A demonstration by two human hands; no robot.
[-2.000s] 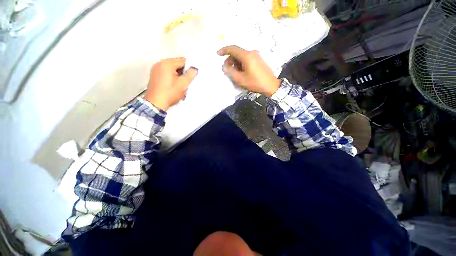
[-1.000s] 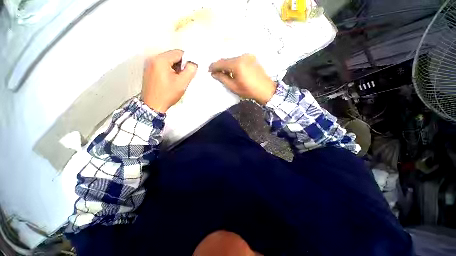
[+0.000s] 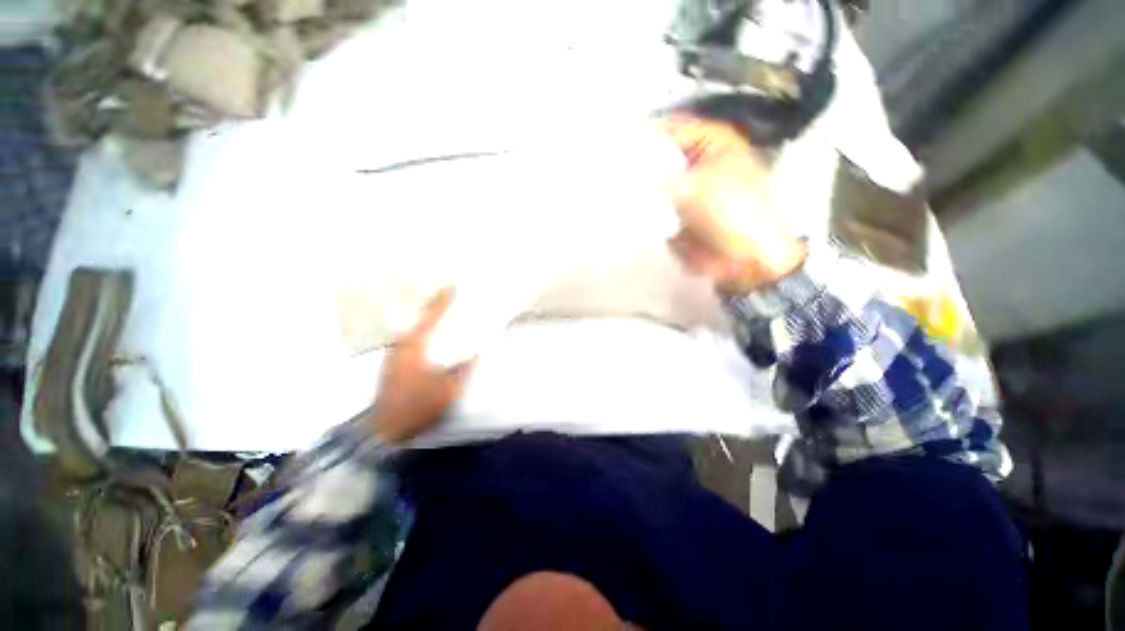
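A pale, overexposed fabric piece [image 3: 605,302] lies across the white cover between my hands; its details are washed out. My left hand [image 3: 422,372] is at its left end, low over the cloth, thumb and fingers apart, with nothing visible in it. My right hand [image 3: 730,210] is blurred, beyond the piece's right end. A dark curved object [image 3: 790,113], possibly the iron with its handle, is just beyond my right hand; whether the hand grips it cannot be told. A thin dark line, perhaps a piece's edge, shows farther back.
The brown-grey rest plate [image 3: 878,219] and a yellow item [image 3: 938,318] are at the right edge of the table. Khaki strips [image 3: 80,358] lie at the left edge. A heap of khaki pieces [image 3: 204,74] is at the far left. Tied bundles [image 3: 136,542] are below the table at left.
The view has swung left, bringing the heap and left strips into view; the fan is out of view. My hands have moved apart, the right towards the dark object.
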